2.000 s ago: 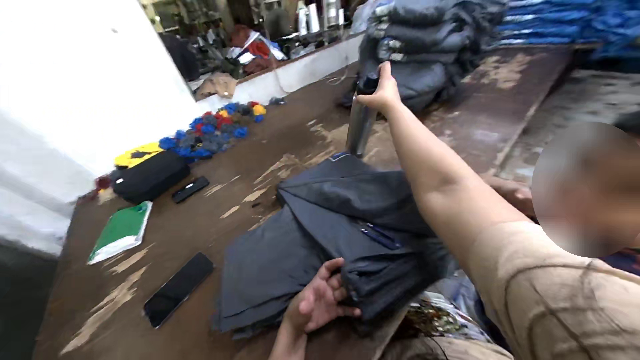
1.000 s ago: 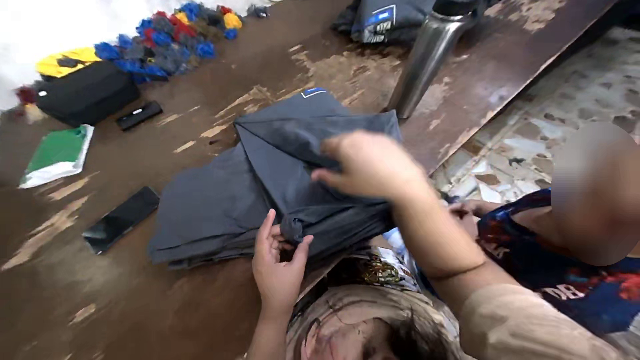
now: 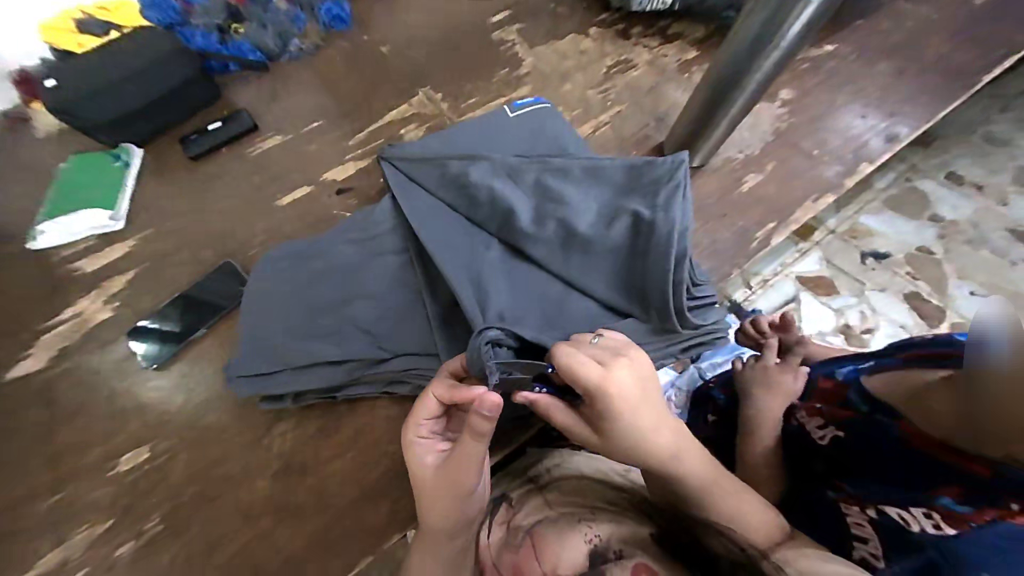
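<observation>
A pile of dark grey folded garments lies on the worn brown table. With thumb and fingers my left hand pinches the rolled edge of the top garment at the pile's near side. My right hand holds small thread snips with dark blue handles. Their metal blades are at the same edge, close to my left fingertips. Whether the blades touch the cloth or a thread cannot be told.
A steel bottle stands behind the pile at right. Left lie a smartphone, a green notebook, a small black case and a black bag. Cloth scraps lie beyond. Another person's hands are close at right.
My right hand was at the steel bottle, then over the garments; now it holds the snips at the edge. Snips lay on the garments two seconds ago. The view has moved closer to the pile.
</observation>
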